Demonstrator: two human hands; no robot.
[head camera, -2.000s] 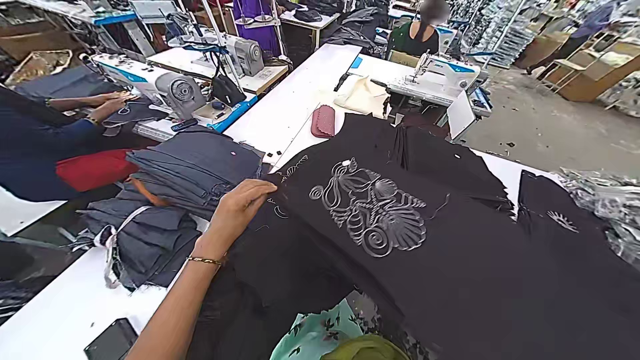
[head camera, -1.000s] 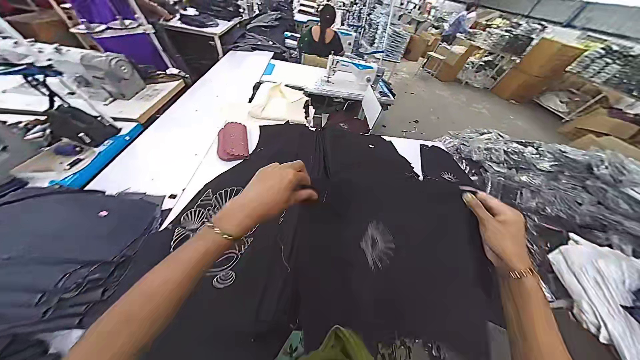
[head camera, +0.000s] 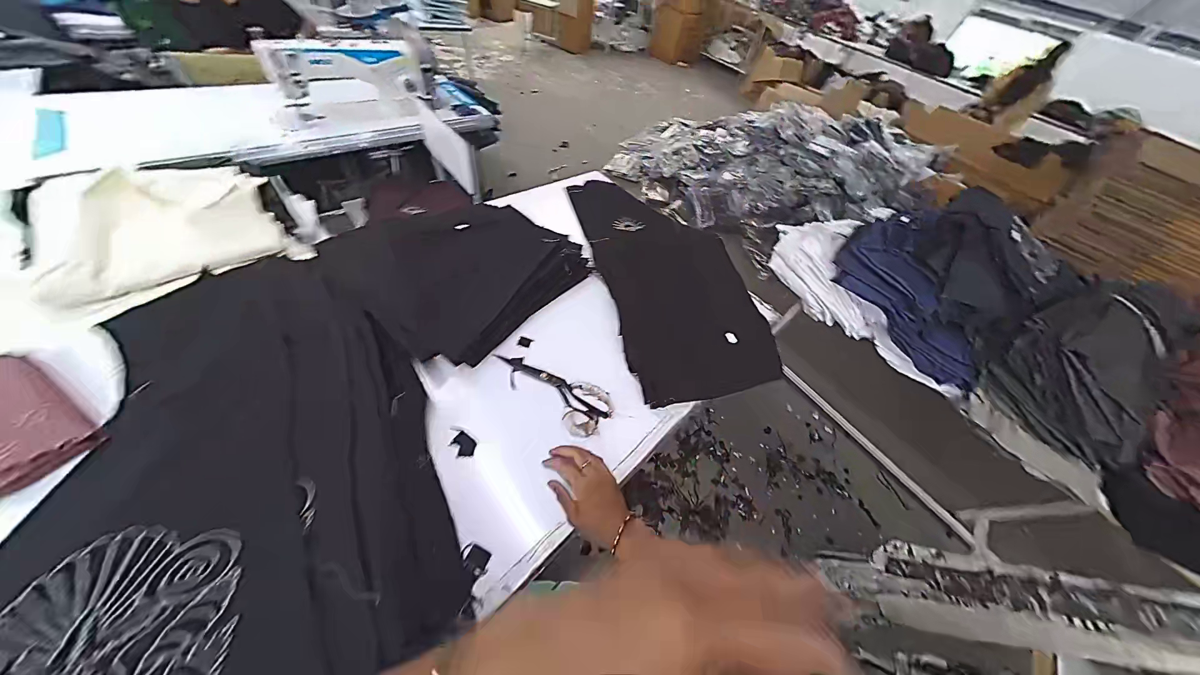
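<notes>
My right hand (head camera: 586, 492), empty with its fingers apart, is over the white table's edge, just below a pair of black-handled tailor's shears (head camera: 562, 389). Blurred and close to the camera, my left hand (head camera: 741, 614) crosses in front of my right forearm; its fingers cannot be made out. Black fabric with a shell-like embroidered design (head camera: 141, 591) lies spread over the left of the table. Beyond the shears is a stack of black cut pieces (head camera: 450, 272). A separate black panel with a small embroidered motif (head camera: 680, 309) lies to their right.
Small black scraps (head camera: 463, 443) dot the white tabletop (head camera: 506, 506). Folded cream cloth (head camera: 155, 230) and a mauve folded cloth (head camera: 42, 422) are at left. A sewing machine (head camera: 347, 70) stands behind. Piled garments (head camera: 937, 272) and a heap of packets (head camera: 778, 155) are at right.
My right hand has let go of the black fabric. The fabric has shifted left, and the shears and tabletop now show. My left hand has crossed to the right. The view has swung right.
</notes>
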